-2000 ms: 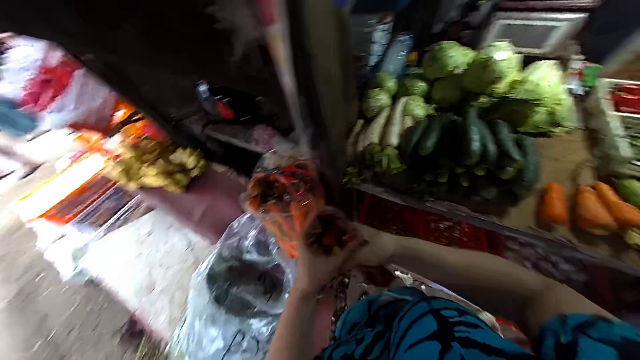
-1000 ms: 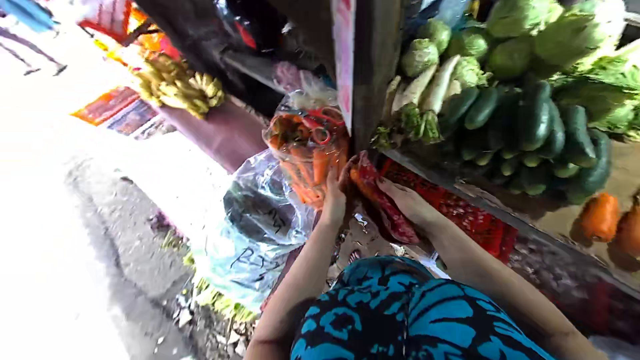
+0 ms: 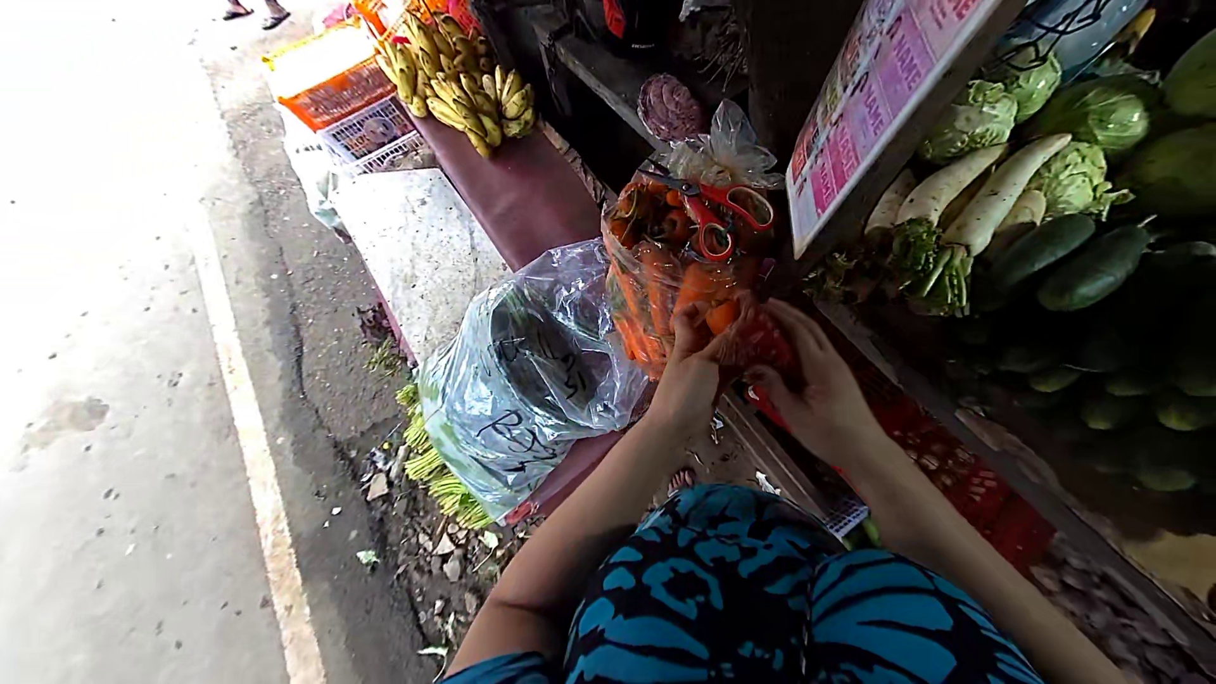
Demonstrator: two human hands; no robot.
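Note:
My left hand (image 3: 692,366) and my right hand (image 3: 807,375) meet over a small red plastic bag (image 3: 755,337); both have their fingers on it. An orange-red round vegetable (image 3: 722,317) shows at the bag's edge, by my left fingers. Just beyond stands a clear plastic bag of carrots (image 3: 655,285), with red-handled scissors (image 3: 712,214) lying on top. To the left of my left hand rests a large clear plastic bag (image 3: 532,370) bearing handwriting, with dark green contents that I cannot make out.
Bananas (image 3: 465,85) lie on a maroon-covered bench (image 3: 518,195), near orange and white crates (image 3: 332,81). At right are white radishes (image 3: 997,195), cabbages (image 3: 1092,114) and cucumbers (image 3: 1097,266). A printed sign (image 3: 874,104) leans close beyond my right hand. Road runs along the left.
The red bag, stretched lengthwise between my hands one second ago, is now bunched between them beside the carrot bag. The view has shifted toward the road on the left.

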